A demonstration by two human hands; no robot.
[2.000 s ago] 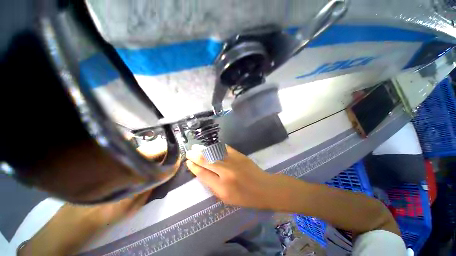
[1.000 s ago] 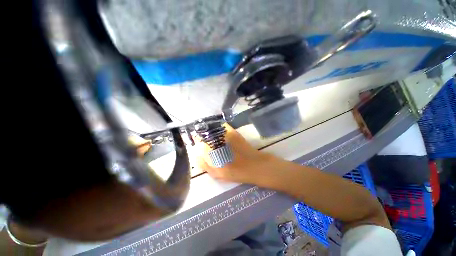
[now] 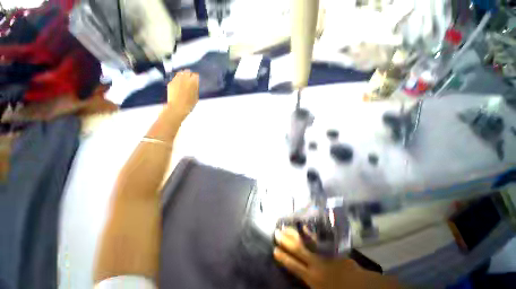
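The dark grey garment panel (image 3: 206,220) lies on the white table, its right part under the lit machine head (image 3: 362,169). My right hand (image 3: 305,259) is at the needle area, fingertips beside the shiny metal parts at the panel's right side; whether it grips cloth is hidden. My left hand (image 3: 184,90) is stretched out to the table's far edge, fingers curled, beside grey and dark cloth pieces (image 3: 209,73). Blur hides whether it holds any. The presser foot is not clearly visible.
Dark grey layers (image 3: 34,209) hang at the left table edge. Red cloth (image 3: 51,56) is piled at the upper left. An upright pale post (image 3: 304,45) stands behind the machine, with mixed clutter at the upper right. A black phone (image 3: 478,220) lies at the right.
The view has pulled back and turned left from the close-up of the machine head. My left hand is now away from the needle, at the far edge; my right hand remains near it.
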